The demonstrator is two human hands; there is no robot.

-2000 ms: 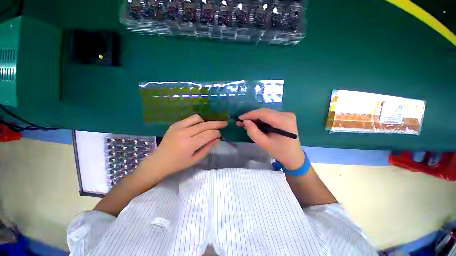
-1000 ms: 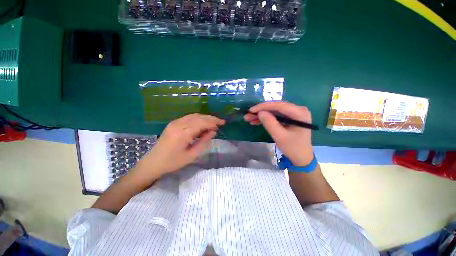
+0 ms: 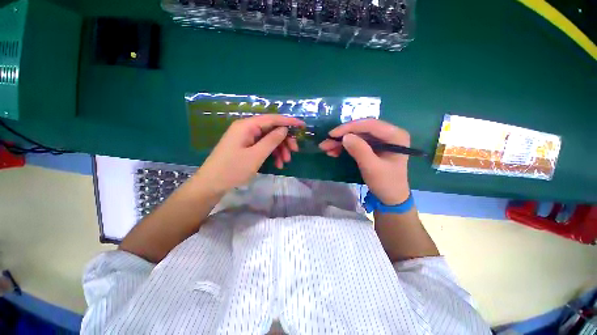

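My left hand [image 3: 252, 145] pinches a small component [image 3: 298, 131] between thumb and forefinger, over the adhesive sheet. My right hand [image 3: 376, 157] holds a slim black pen-like tool [image 3: 393, 147], its tip pointing left at the component; the exact contact is too small to tell. A blue band [image 3: 394, 205] is on my right wrist. The flat shiny adhesive sheet [image 3: 213, 124] lies on the green bench under both hands, olive-yellow at left and clear at right. Its middle is partly hidden by my hands.
A clear blister tray [image 3: 294, 23] of dark parts lies beyond the sheet. Orange-and-white sheets in a bag [image 3: 481, 147] lie at right. A parts tray [image 3: 118, 196] is below the bench edge at left. A green vented box [image 3: 49, 62] and a small black box [image 3: 127, 44] stand far left.
My left hand has moved up and turned, now showing the small component in its fingertips. My right hand has drawn back from the sheet and holds the tool beside the component. The view has shifted slightly.
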